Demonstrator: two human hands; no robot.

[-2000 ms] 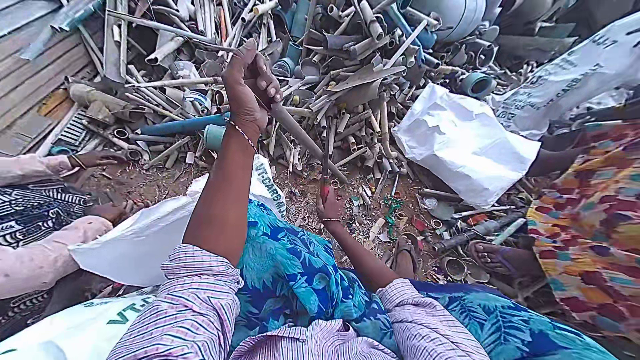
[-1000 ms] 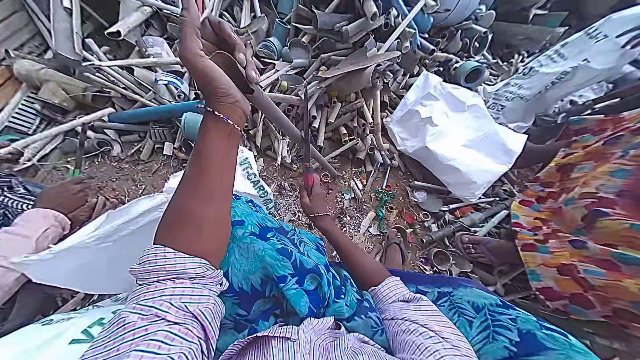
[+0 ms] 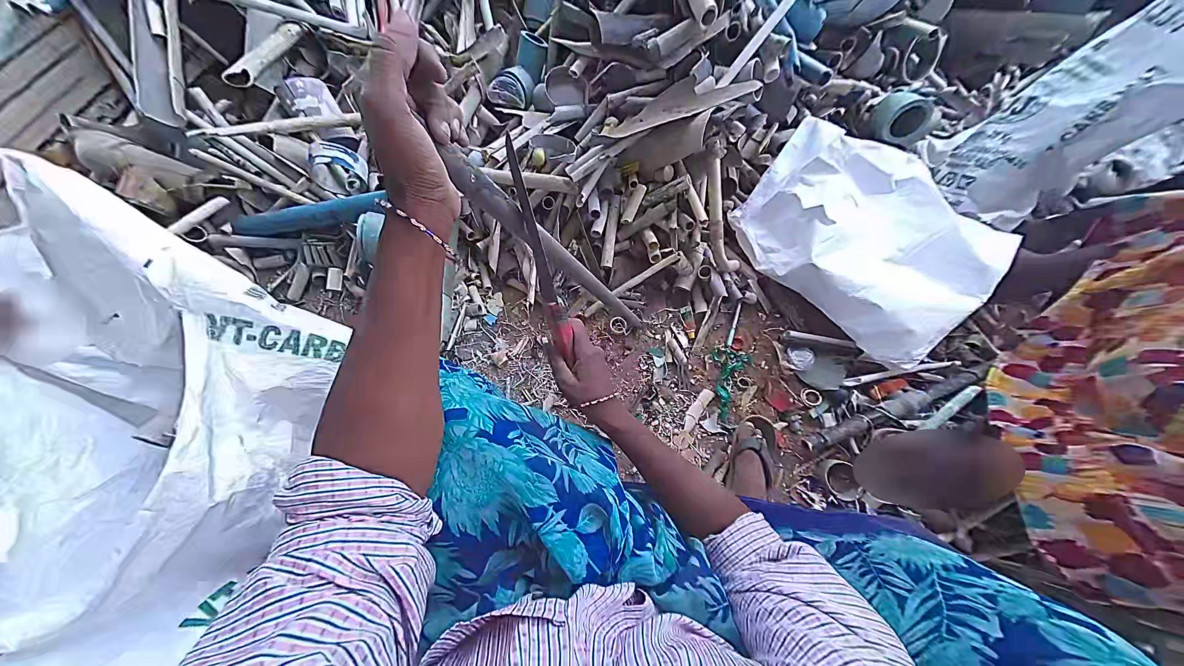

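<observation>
My left hand [image 3: 407, 111] is raised at the upper left, its fingers closed around something slim that runs out of the top edge. A long grey plastic pipe [image 3: 546, 240] slants from under its fingers down to the ground debris at the centre; whether the fingers grip this pipe is hard to tell. My right hand [image 3: 581, 365], lower and nearer my lap, holds a knife by its red handle. The dark, long knife blade [image 3: 532, 222] points up and crosses the grey pipe.
A heap of scrap pipes [image 3: 638, 194] fills the ground ahead. A blue pipe [image 3: 305, 215] lies left of my forearm. White sacks lie at the left [image 3: 250, 398] and right [image 3: 869, 231]. Someone in patterned cloth [image 3: 1091, 388] is at the right. My sandalled foot [image 3: 751, 458] is below.
The white sack at the left now rises and spreads over where another person's hand showed earlier. My right hand with the knife has swung, its blade now tilted to the left.
</observation>
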